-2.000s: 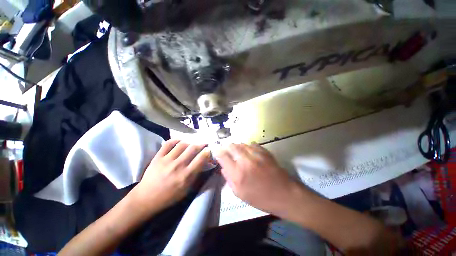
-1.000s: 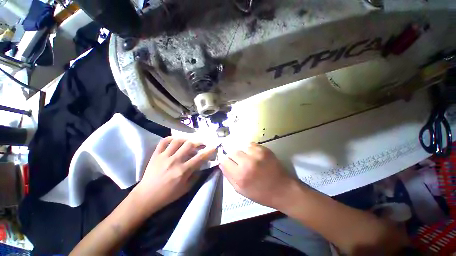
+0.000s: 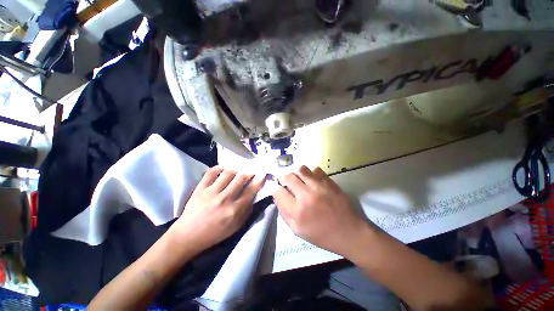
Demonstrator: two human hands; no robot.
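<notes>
The white fabric panel (image 3: 143,176) lies folded on the black fabric (image 3: 79,164), left of the needle, and another white part hangs over the table edge between my forearms. My left hand (image 3: 218,203) lies with its fingers flat on the white cloth just left of the presser foot (image 3: 283,159). My right hand (image 3: 316,206) pinches the cloth edge just in front of the presser foot, fingertips close to those of my left hand. Bright glare hides the needle point and the stitch line.
The sewing machine head (image 3: 328,67) spans the top. Black-handled scissors (image 3: 531,176) lie at the table's right end. A printed scale (image 3: 425,206) runs along the table front. A red basket (image 3: 540,243) with scraps stands lower right, and a blue basket (image 3: 17,300) lower left.
The view has shifted slightly, so the machine sits further right in the picture. Both hands stay close to the presser foot, with only small finger movements on the cloth.
</notes>
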